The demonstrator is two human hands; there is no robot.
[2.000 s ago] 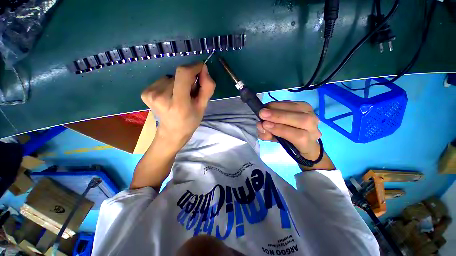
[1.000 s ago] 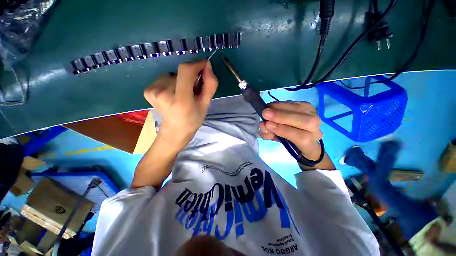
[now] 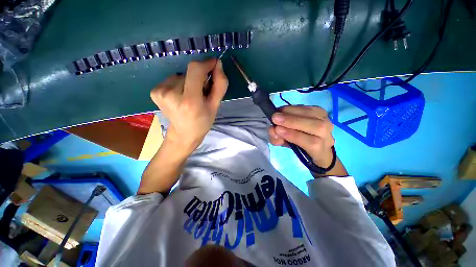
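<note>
A row of small black components (image 3: 163,48) lies in a slight curve on the green bench top, with shiny terminals along its near edge. My left hand (image 3: 192,99) pinches a short thin silvery strand, perhaps solder wire (image 3: 222,53); its end is at the terminals near the row's right end. My right hand (image 3: 305,133) holds a soldering iron (image 3: 264,103) like a pen, its tip pointing up-left, just below the terminals and close to the strand. I cannot tell whether the tip touches anything.
A clear plastic bag (image 3: 21,31) lies at the bench's far left. Black cords and a power plug (image 3: 397,32) lie at the right. Beyond the bench's near edge are a blue stool (image 3: 383,114), an open cardboard box (image 3: 117,136) and an orange pallet jack (image 3: 399,195).
The row and cords sit slightly higher and more to the left in view. A person's legs, seen at the lower right one second ago, are gone. Both hands keep their holds.
</note>
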